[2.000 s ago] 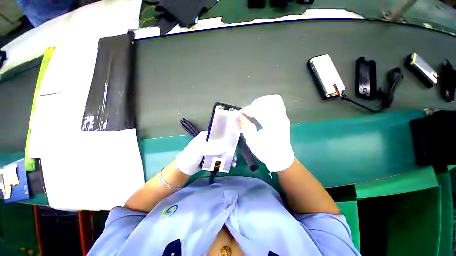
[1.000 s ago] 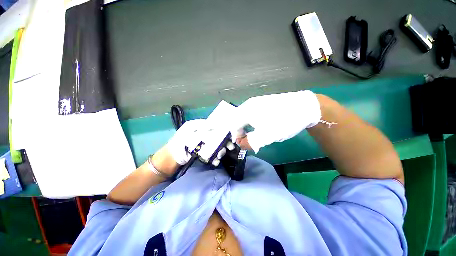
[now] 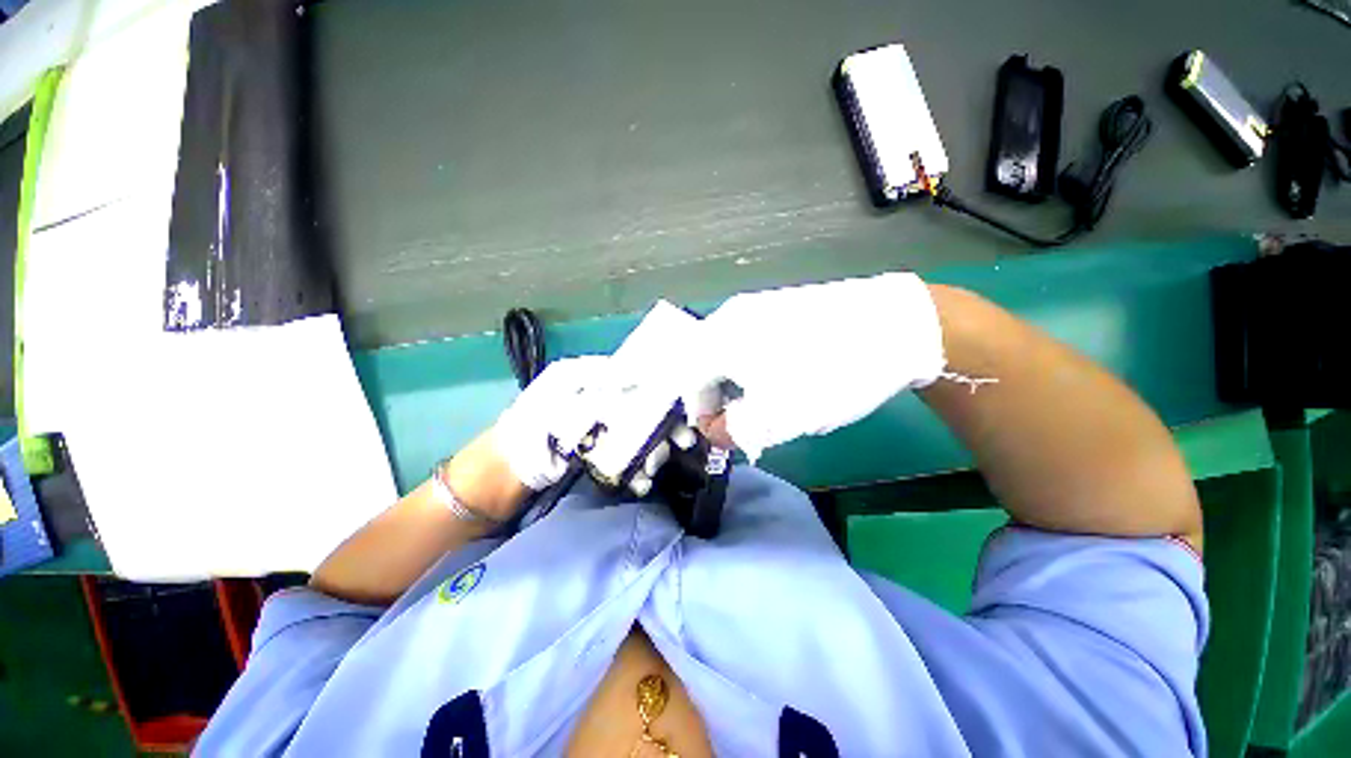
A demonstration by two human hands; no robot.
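My left hand (image 3: 560, 422), in a white glove, grips the silver-white adapter inner unit (image 3: 654, 341) close to my chest. My right hand (image 3: 808, 356), also gloved, reaches across from the right with its fingers at the unit. A black case shell (image 3: 705, 486) hangs under my right fingertips, against the uniform. My right hand hides much of the unit and where shell and unit meet. The coiled black cord (image 3: 523, 345) shows behind my left hand.
On the dark belt (image 3: 593, 148) at the right lie a silver unit (image 3: 894, 125) with cord, a black case (image 3: 1025, 129) and another silver unit (image 3: 1224, 107). White paper (image 3: 222, 444) and a glossy black sheet (image 3: 245, 163) are left. A green bin (image 3: 1237, 452) is lower right.
From two seconds ago, the unit is tilted and nearer my chest, and my right forearm has swung across it. The black shell is now beside the unit's lower end. Little differs from one second ago.
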